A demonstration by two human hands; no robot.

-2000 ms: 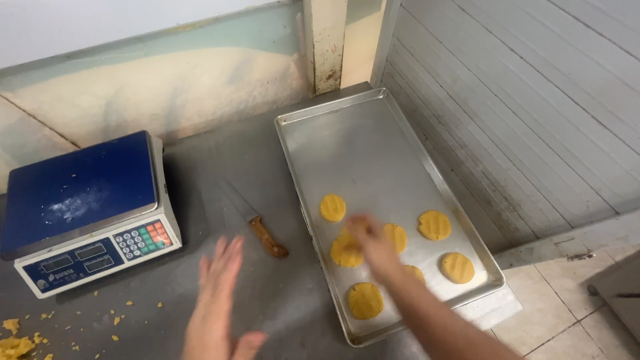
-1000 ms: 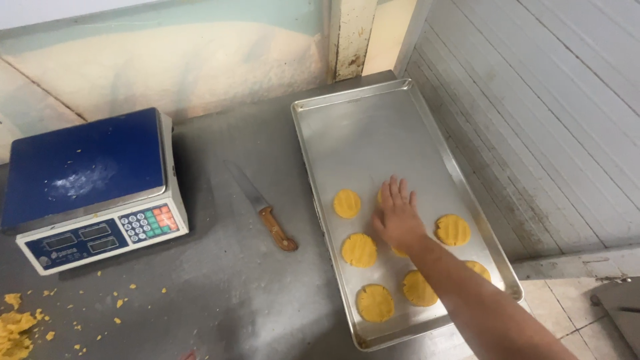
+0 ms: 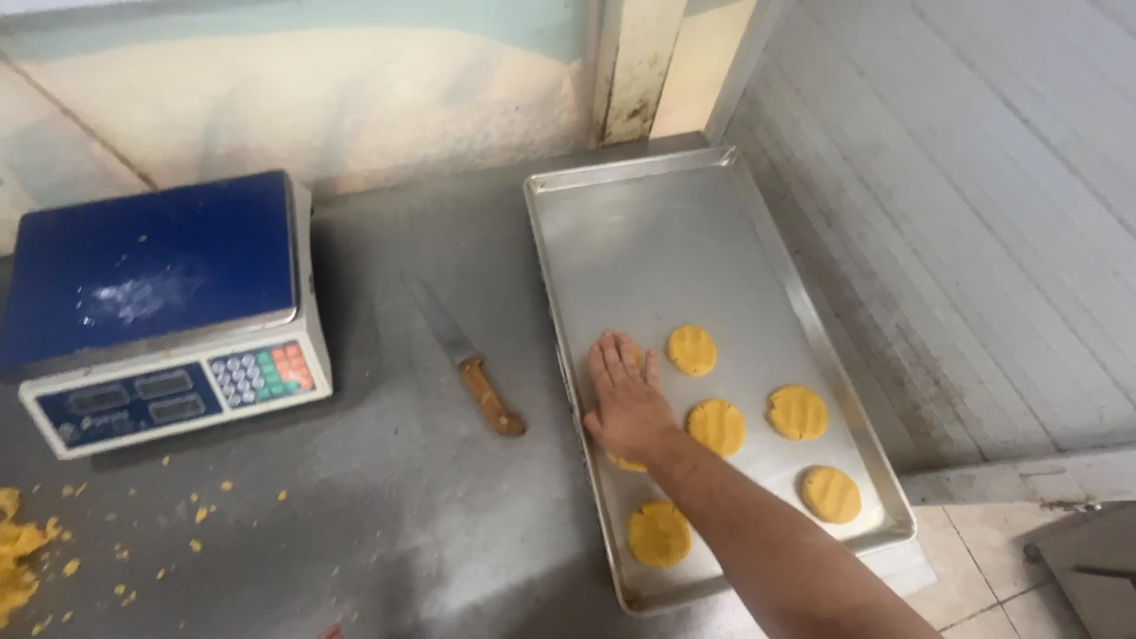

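My right hand lies flat, palm down, over the left side of a metal baking tray. Under its fingers is a yellow dough disc, mostly covered, and another disc shows in part below the palm. Several more flattened discs with finger grooves lie on the tray: one just right of the fingertips, one beside the wrist, others at the right and lower right, and one at the lower left. My left hand cannot be made out in the current view.
A knife with a wooden handle lies on the grey worktop left of the tray. Farther left stands a scale with a blue platform. Yellow dough and crumbs are at the lower left. A grey panelled wall rises at the right.
My right hand has moved from the middle of the tray to its left side, onto another disc. My left hand, over the worktop two seconds ago, has gone out of view.
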